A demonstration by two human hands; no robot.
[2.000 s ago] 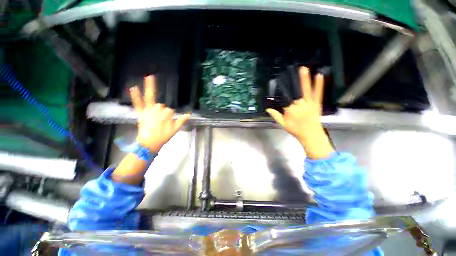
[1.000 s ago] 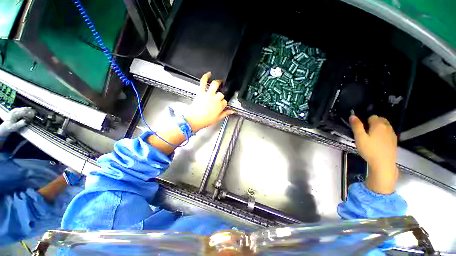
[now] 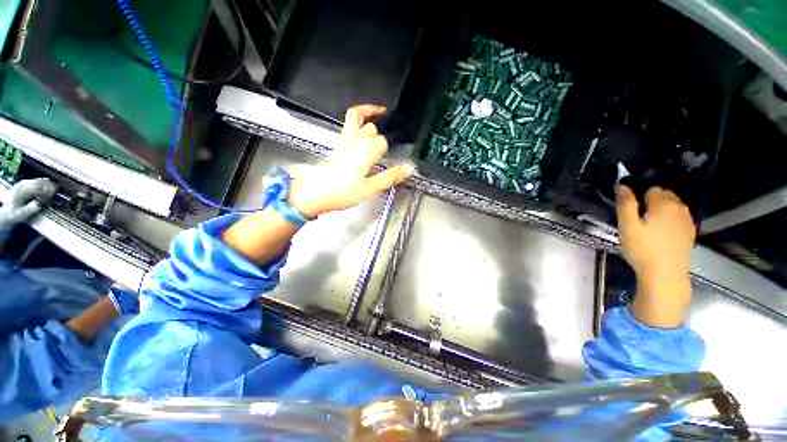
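Observation:
My right hand [image 3: 658,237] is at the near edge of the second parts bin [image 3: 587,186], which holds tiny dark parts and white scraps. A small pale pointed piece [image 3: 622,172] shows at its fingertips, held between thumb and finger. My left hand [image 3: 349,173] is over the conveyor rail, thumb and fingers apart, with nothing seen in it. A blue wrist strap [image 3: 278,195] is on my left wrist. Between the hands, beyond the rail, a black bin holds a heap of small green pieces [image 3: 500,121] with a white scrap [image 3: 481,108] on top.
An empty-looking black tray [image 3: 345,65] lies left of the green pieces. The conveyor rail [image 3: 483,203] runs across in front of the bins. A blue coiled cord [image 3: 148,47] hangs at the left. Another person's gloved hand [image 3: 30,200] and blue sleeve are at the far left.
The view has turned, and the hands are no longer spread wide over the rail. Since a second ago, my left hand has opened its thumb outward; the pale piece at my right fingertips shows more clearly.

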